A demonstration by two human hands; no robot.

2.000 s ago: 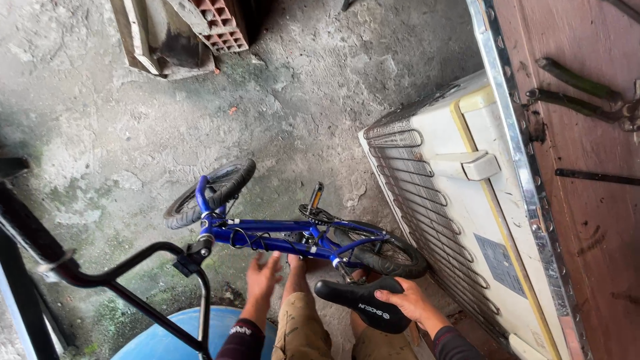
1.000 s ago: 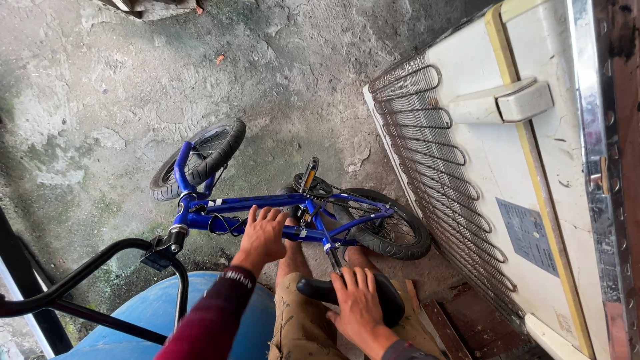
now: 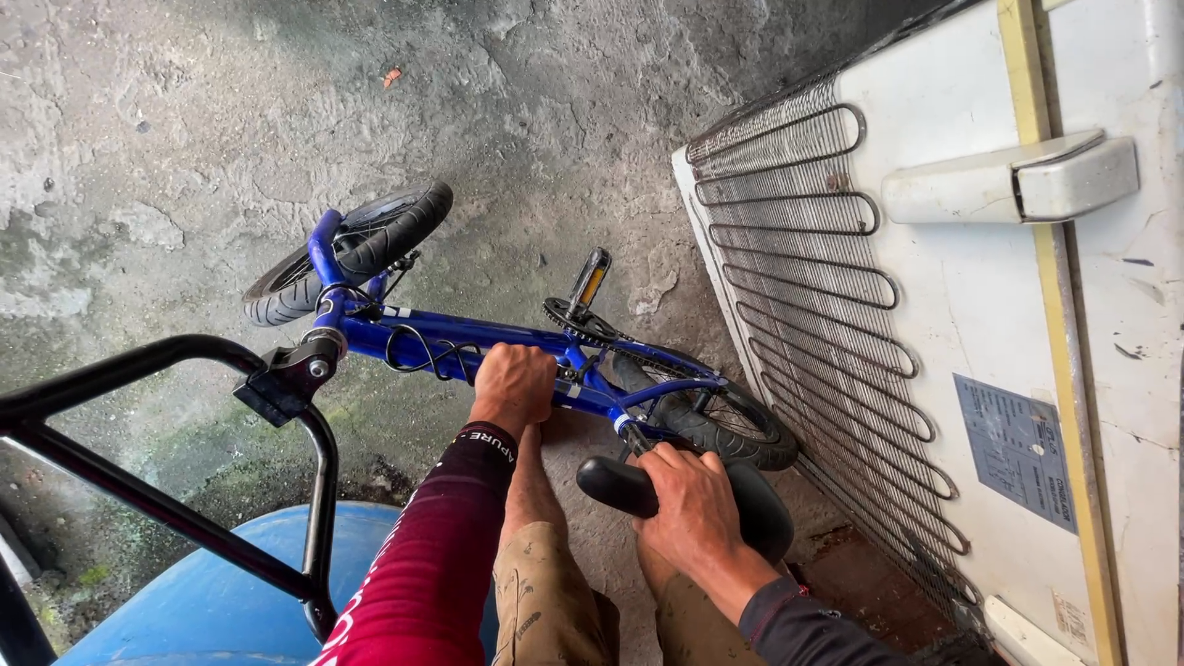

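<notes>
A blue BMX-style bicycle frame (image 3: 462, 333) leans across the middle of the view, its front wheel (image 3: 361, 245) at the left and its rear wheel (image 3: 731, 421) at the right. My left hand (image 3: 518, 384) is closed around the frame's top tube, near the seat end. My right hand (image 3: 689, 499) grips the black saddle (image 3: 763, 509) where its nose meets the seat post (image 3: 635, 437). The saddle's underside and some fingertips are hidden. Black handlebars (image 3: 185, 518) reach toward the lower left. A pedal (image 3: 589, 277) sticks up beyond the crank.
A white refrigerator (image 3: 925, 277) with a wire condenser grille (image 3: 823, 314) stands close on the right. A blue rounded container (image 3: 231, 592) lies under the handlebars. The rough concrete floor (image 3: 555, 120) bears a small reddish fragment (image 3: 392, 78).
My left hand has gone from open beside the frame to closed around its tube. My right hand has shifted from the saddle's rear to its nose. The saddle now sits at the seat post.
</notes>
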